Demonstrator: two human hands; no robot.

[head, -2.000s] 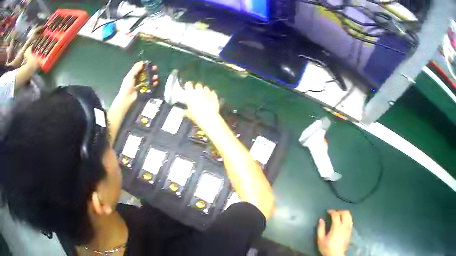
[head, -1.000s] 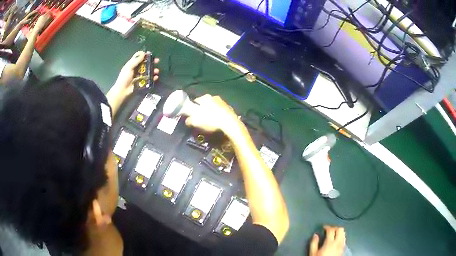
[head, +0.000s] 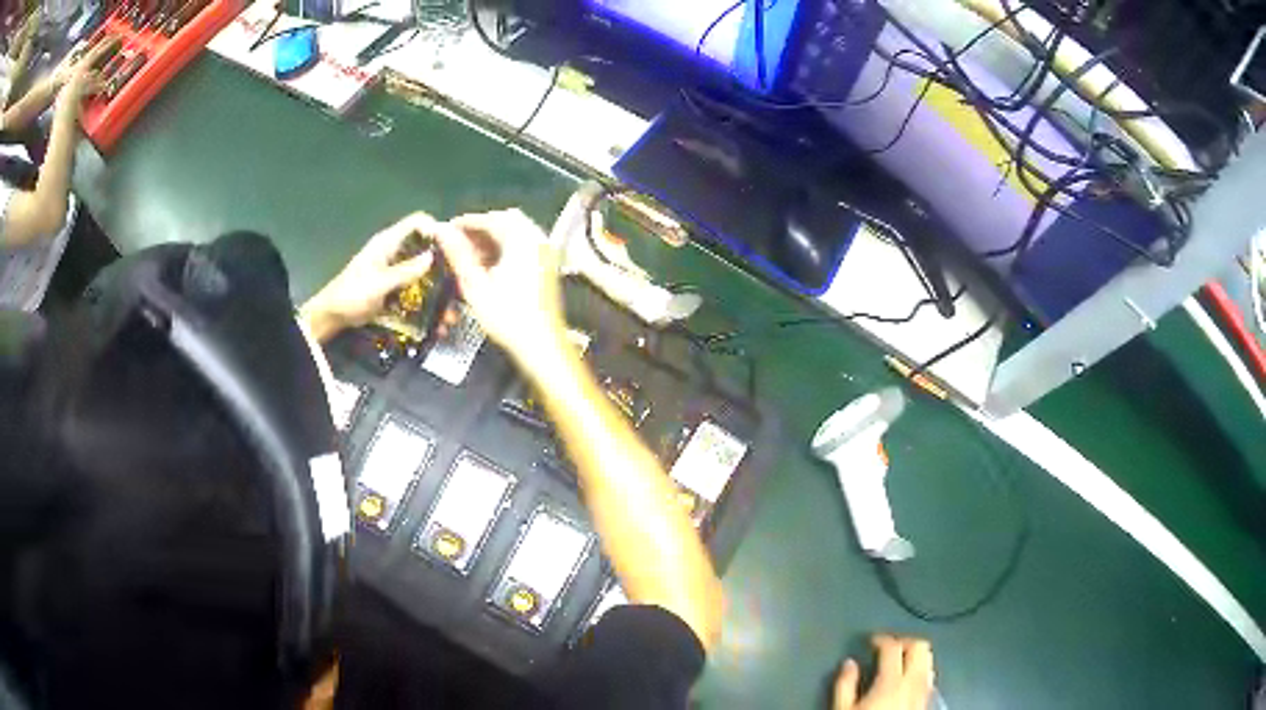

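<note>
My right hand (head: 889,677) shows at the bottom edge, cut off. Its thumb side is apart from slightly curled fingers on the green bench, with nothing visible in it. My left hand is not in view. Nearest in front is a dark pocketed tray (head: 433,585) holding several black units (head: 465,511) with white labels and yellow-gold round marks. A neighbour's two hands hold a small black-and-gold unit (head: 410,302) over its upper left part. A white handheld scanner (head: 864,472) lies above my hand, its dark cable looping right.
A second white scanner (head: 625,275) lies behind the tray. The neighbour's dark-haired head (head: 167,458) blocks the left. A red tray (head: 160,70) with other hands is at upper left. A black pad (head: 743,180), monitor, tangled cables and grey metal post (head: 1125,312) stand along the far side.
The neighbour has put down the second scanner and brought the right hand to the unit in the left. The neighbour's head has moved further into view. My hand sits slightly lower in the picture.
</note>
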